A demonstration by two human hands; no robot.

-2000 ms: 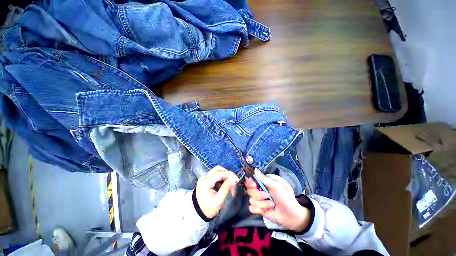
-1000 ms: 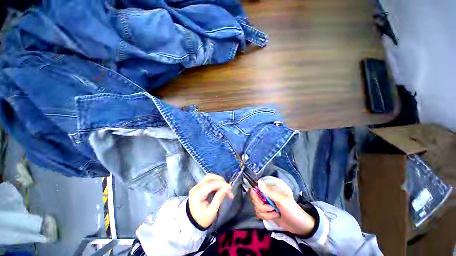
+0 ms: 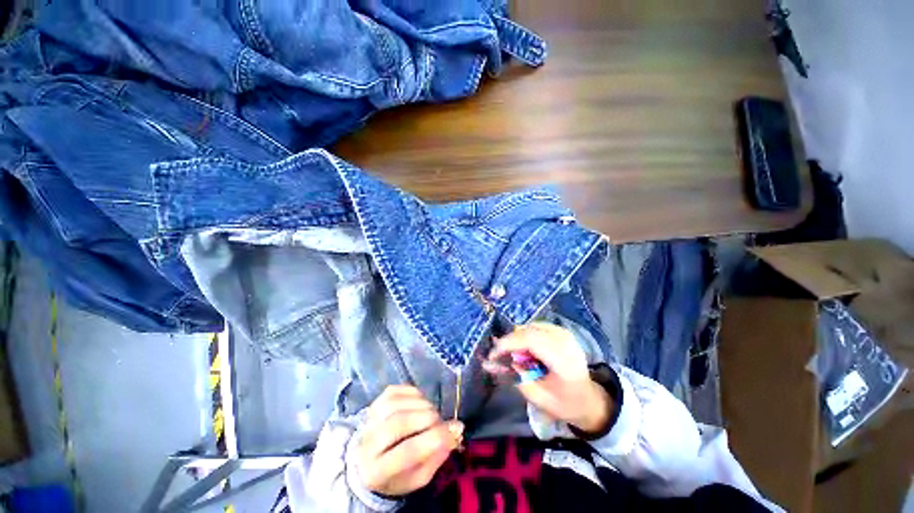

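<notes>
A blue denim jacket (image 3: 271, 195) lies over the table edge and my lap, its grey-blue inside showing. Its pointed collar (image 3: 411, 255) points down towards me. My left hand (image 3: 409, 441) is closed on a thin yellowish thread (image 3: 458, 396), which runs taut from the collar tip down to my fingers. My right hand (image 3: 551, 371) is right of the collar tip, closed around small thread snips (image 3: 529, 367). Only their pink and blue handle shows clearly; the blades are hidden or blurred. A metal button (image 3: 497, 292) sits on the denim just above my right hand.
A heap of denim garments (image 3: 301, 60) covers the table's left and far side. A black phone (image 3: 769, 152) lies at the right edge of the brown table (image 3: 621, 120). An open cardboard box (image 3: 767, 381) with a plastic bag (image 3: 857, 376) stands at right. More denim (image 3: 666, 311) hangs beside it.
My left hand has moved down and left, and the thread is stretched below the collar tip. The collar's point lies straighter. My right hand has lifted slightly, and the snips' blades no longer show clearly.
</notes>
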